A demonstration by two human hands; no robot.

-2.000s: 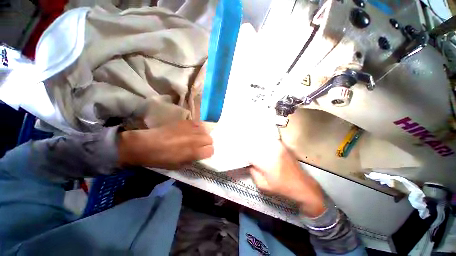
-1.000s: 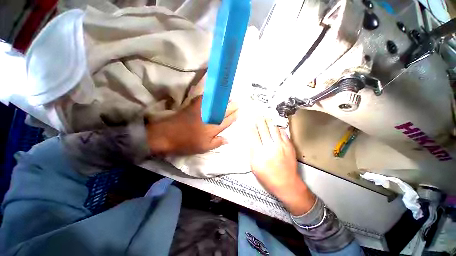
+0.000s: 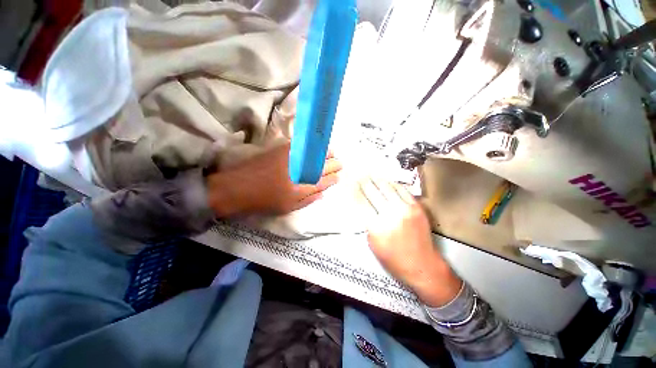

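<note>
The beige garment piece [image 3: 208, 57] lies in a large heap left of the needle area, with a white rounded piece [image 3: 90, 75] at its left. My left hand [image 3: 266, 180] lies flat on the cloth, fingers spread and partly hidden by the blue lamp bar [image 3: 322, 93]. My right hand [image 3: 404, 237] lies flat with fingers stretched on the glaring cloth just below the presser foot area. The sewing machine [image 3: 575, 144] stands at the right. Glare hides the cloth edge and the needle.
A yellow-green tool [image 3: 496, 203] lies on the machine bed [image 3: 460, 190]. A crumpled white scrap [image 3: 572, 267] lies at the right. A printed ruler scale [image 3: 316, 267] runs along the table's front edge. A blue crate [image 3: 151, 272] shows below left.
Since two seconds ago both hands have gone from bunched to flat on the cloth, the left one shifting right and up. In the last second the front cloth edge has drawn up slightly.
</note>
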